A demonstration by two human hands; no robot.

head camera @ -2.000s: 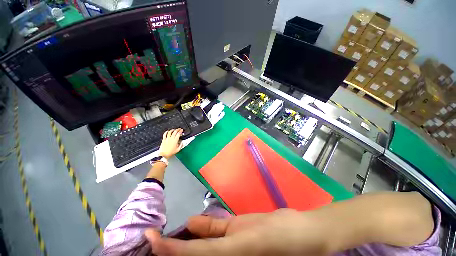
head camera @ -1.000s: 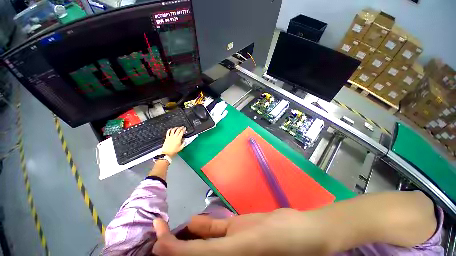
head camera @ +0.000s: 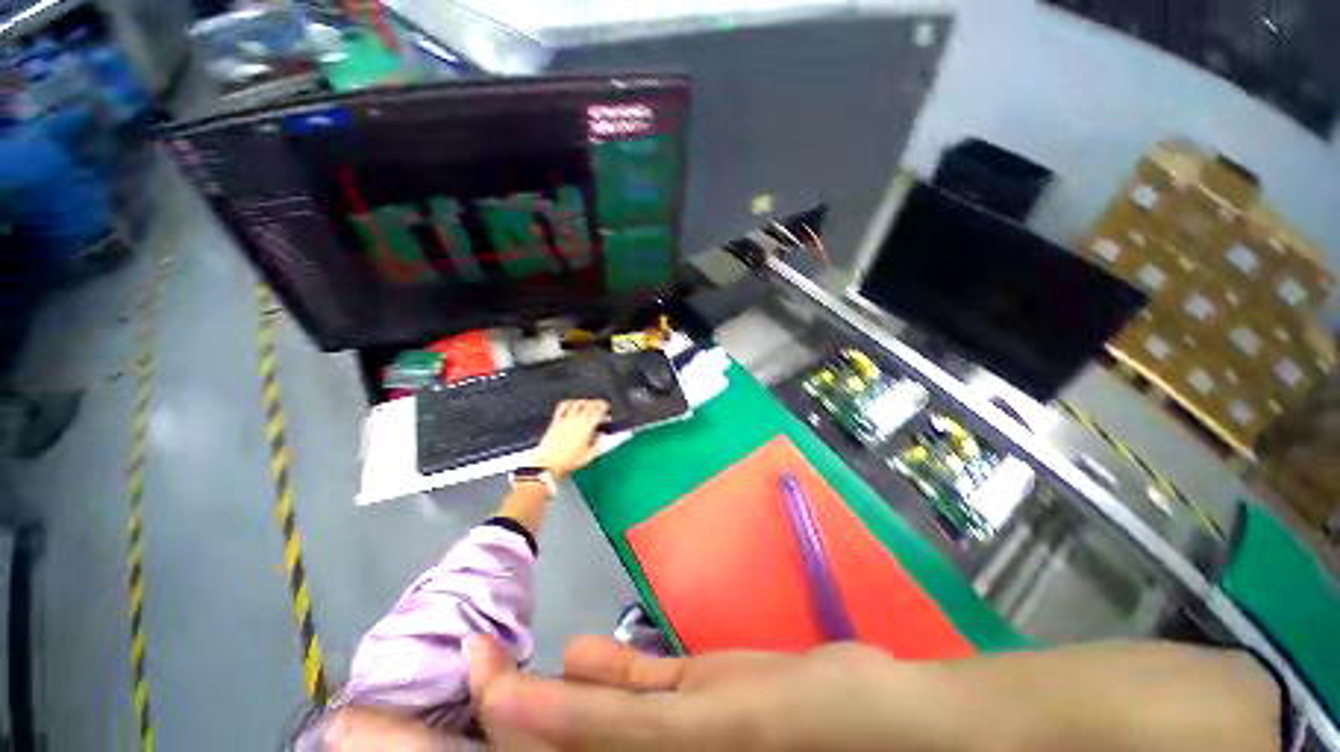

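Note:
My left hand [head camera: 573,432] rests on the right part of the black keyboard [head camera: 492,411], fingers spread and holding nothing. The monitor [head camera: 485,206] behind it shows green board images with red lines. My right hand [head camera: 647,698] is large at the bottom edge, in front of my left sleeve, with its fingers apart and no object visible in it. Whether it touches the sleeve I cannot tell. Two circuit boards, one [head camera: 864,397] and another [head camera: 963,473], sit side by side in a dark carrier on the conveyor.
A red mat [head camera: 735,551] with a purple strip [head camera: 811,551] lies on the green bench mat [head camera: 728,426]. The mouse [head camera: 648,376] is right of the keys. A second, dark monitor [head camera: 999,287] stands beyond the conveyor rail [head camera: 1080,482]. Stacked cartons [head camera: 1220,294] stand at the right.
The view has shifted, so the bench, monitor and boards sit lower and further right, and the picture is blurrier. My left hand stays on the keyboard; my right hand stays in the foreground.

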